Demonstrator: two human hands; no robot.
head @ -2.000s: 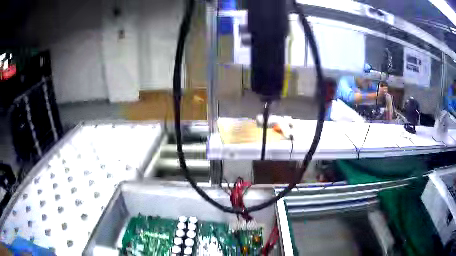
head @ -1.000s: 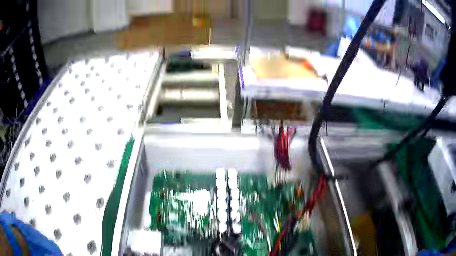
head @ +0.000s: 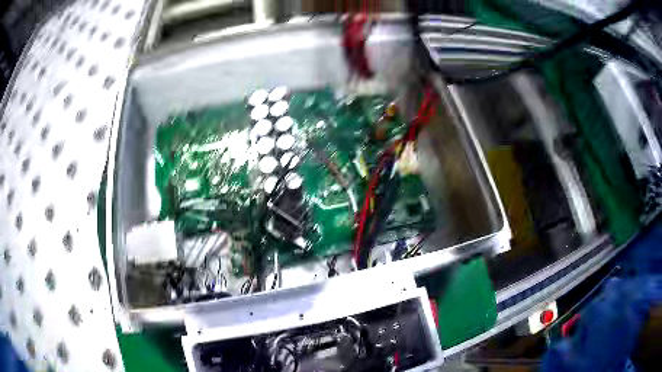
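Observation:
The white open unit housing (head: 239, 69) lies in front of me, slightly tilted in view. Inside it is a green circuit board (head: 330, 192) with rows of white round-topped parts (head: 267, 145). Red and black power leads (head: 372, 196) run across the board's right side. Another red wire bundle (head: 356, 47) hangs at the housing's far wall. A white end panel with dark parts (head: 312, 312) stands at the near side. Neither hand shows; only blue sleeves appear at the bottom left edge and the bottom right (head: 602, 312), blurred.
A white ball-transfer table (head: 58, 167) is on the left. Green mat (head: 464, 301) shows beside the end panel. Metal rails (head: 552, 280) and a red button (head: 546, 317) are at the lower right. A black cable (head: 559, 52) loops across the upper right. A white object (head: 617, 109) stands far right.
The view has tilted down and closer over the housing, so its near side and the end panel now show. The black hanging tool has left the view; its cable remains at the upper right.

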